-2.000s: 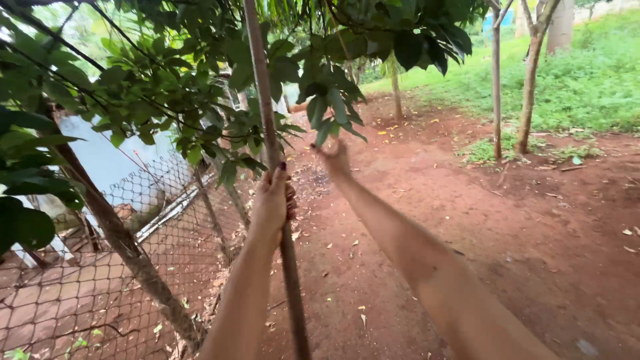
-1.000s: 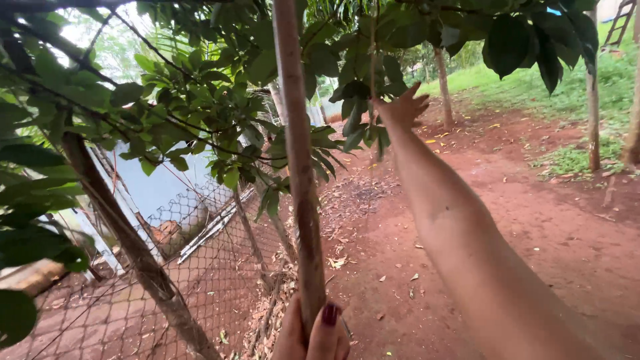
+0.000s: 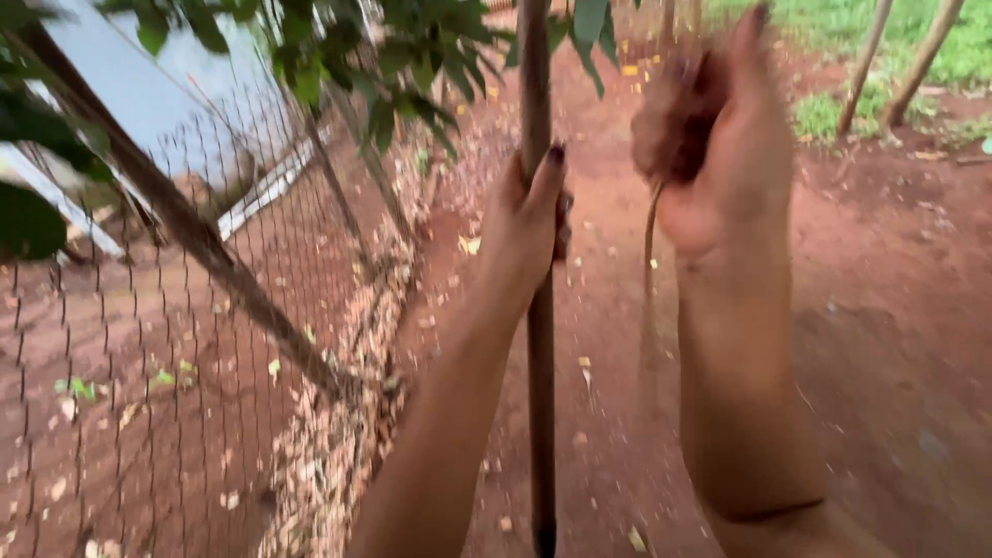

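Note:
My left hand (image 3: 531, 213) is wrapped around a long wooden pole (image 3: 542, 349), which stands nearly upright in the middle of the view; its lower end shows at the bottom edge and its top runs out of view. To the right of the pole, my right hand (image 3: 713, 147) is raised and blurred, with its fingers curled around a thin brown cord (image 3: 649, 263). The cord hangs down from the fist, and its lower part is smeared by motion. Green leaves (image 3: 387, 85) hang behind the pole's upper part.
A chain-link fence (image 3: 155, 349) runs along the left, with a slanting trunk or post (image 3: 209, 248) against it. Dry leaves (image 3: 310, 480) line its foot. Red bare soil (image 3: 891, 325) lies to the right, with thin tree trunks (image 3: 864, 70) and grass (image 3: 821, 116) beyond.
My right hand, spread among the leaves a second ago, is now lower and closed on the cord. My left hand still holds the pole. The view has tilted down.

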